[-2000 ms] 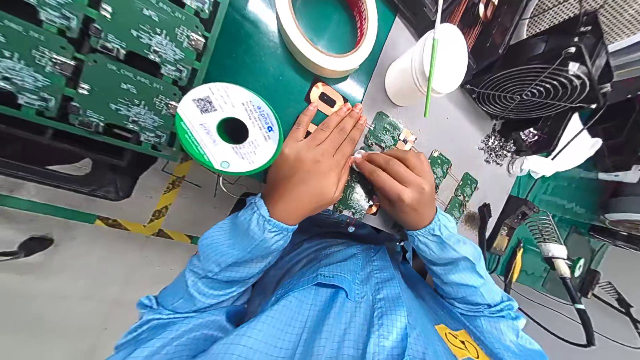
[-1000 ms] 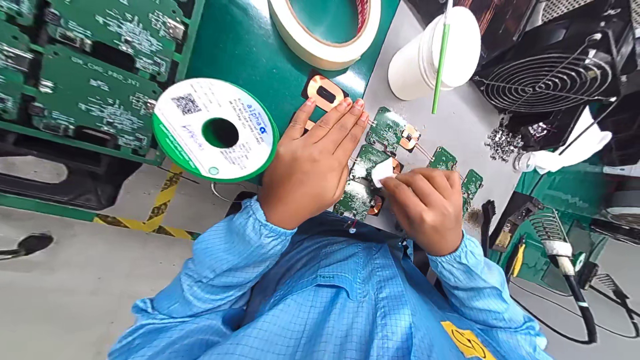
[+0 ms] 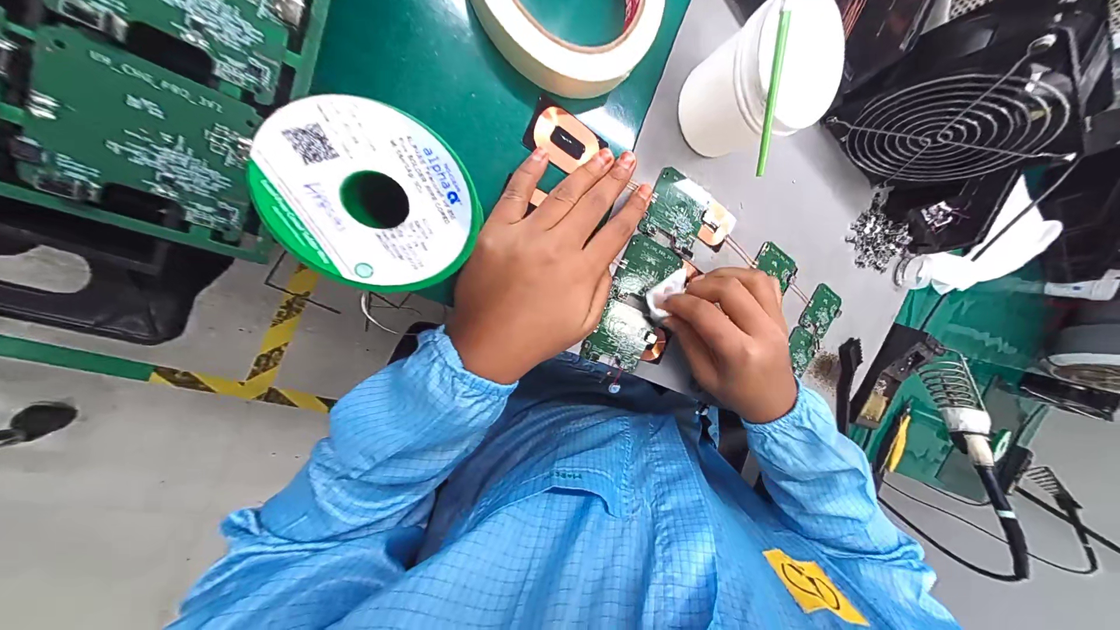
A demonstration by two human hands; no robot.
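Observation:
My left hand lies flat, palm down, with its fingers spread over copper charging coils and the left edge of a group of green circuit boards. What its palm covers is hidden. Between the fingertips of my right hand is a folded white wipe, which touches the middle boards. The lowest board looks shiny, with a small coil at its right. Thin wires link the boards to smaller green boards on the right.
A solder wire spool stands left of my left hand, near a rack of larger circuit boards. Beyond are a masking tape roll and a white tub with a green stick. A fan and a soldering iron holder are at right.
My right hand was close against my left two seconds ago, then moved right and showed the white wipe; now it is lower over the boards. My left hand has stayed nearly still.

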